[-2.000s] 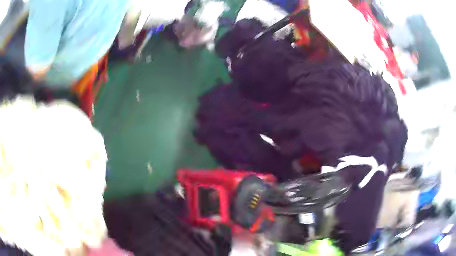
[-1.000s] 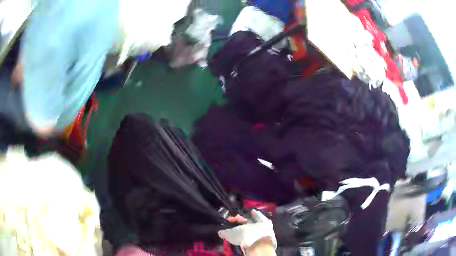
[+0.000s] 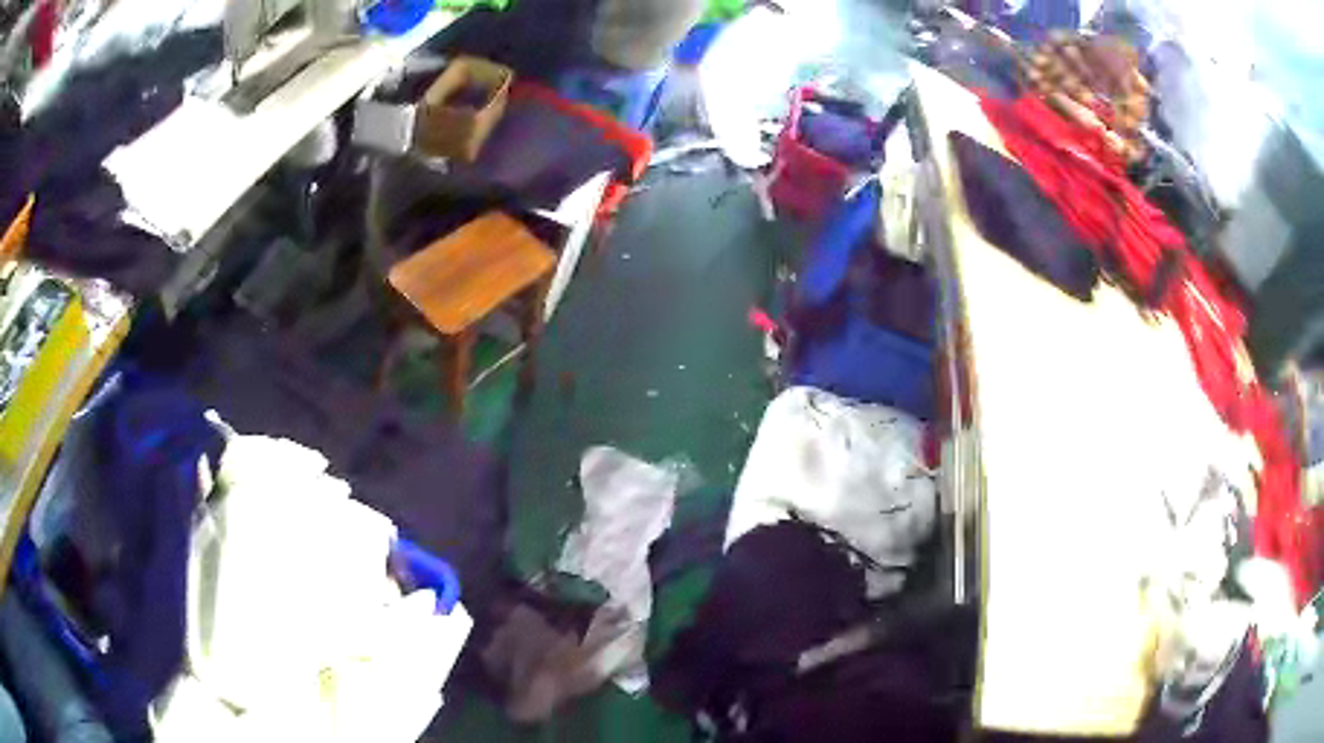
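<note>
No hand shows in the head view. Nearest in front, a dark purple garment heap (image 3: 784, 617) lies on the floor at the lower middle, blurred and cut off by the bottom edge. A bulky white cloth heap (image 3: 835, 472) touches it from behind. A flat whitish cloth piece (image 3: 624, 537) and a brownish crumpled piece (image 3: 545, 661) lie on the green floor to its left. A large white cloth pile (image 3: 312, 595) stands at the lower left. What my hands hold is out of the picture.
A long white-topped table (image 3: 1075, 479) runs along the right, with red cloth (image 3: 1162, 276) along its far side. A wooden stool (image 3: 472, 272) stands at the upper left, near a small cardboard box (image 3: 465, 109). Blue crates or cloth (image 3: 871, 327) stand beside the table.
The view has swung up and away. My white-gloved hand, the black bag and the red crate-like object have left the picture. The stool, long table and floor aisle have come into view.
</note>
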